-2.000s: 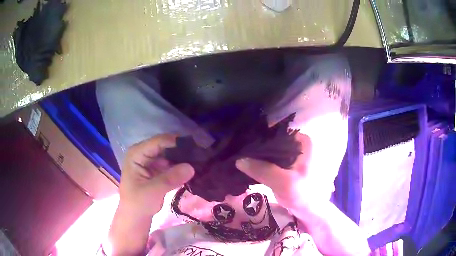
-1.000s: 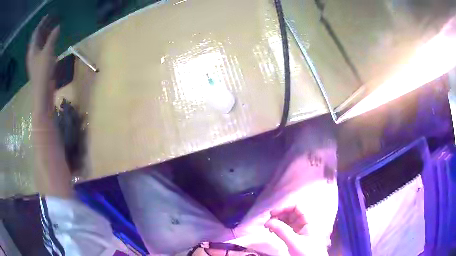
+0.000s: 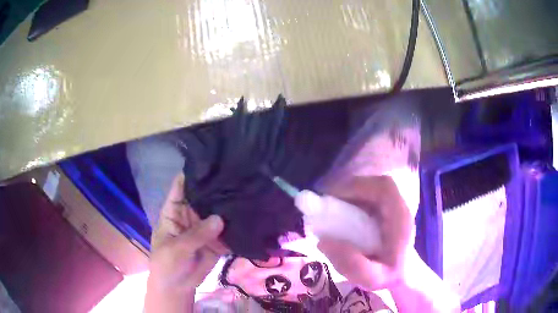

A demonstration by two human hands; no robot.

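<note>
A fanned bunch of dark, ragged-edged pieces [image 3: 245, 183] is over my lap, below the table edge. My left hand [image 3: 186, 229] holds it at its lower left side, with the thumb on top and the other fingers partly hidden under it. My right hand [image 3: 373, 226] is closed around a white squeeze bottle [image 3: 339, 219] at the right of the bunch. The bottle's thin greenish tip points up and left over the dark pieces. I cannot tell whether the tip touches them. The right hand is slightly blurred.
The shiny tan table [image 3: 134, 79] spans the top, with a flat black rectangle [image 3: 55, 15] at far left and a black cable [image 3: 410, 49] at right. A blue tub [image 3: 431, 244] with a dark comb-like row and white area stands right of my leg. A cardboard box [image 3: 92, 226] is lower left.
My left hand has come back from the far left of the table and now holds the dark bunch over my lap. My right hand has picked up the white bottle from the table.
</note>
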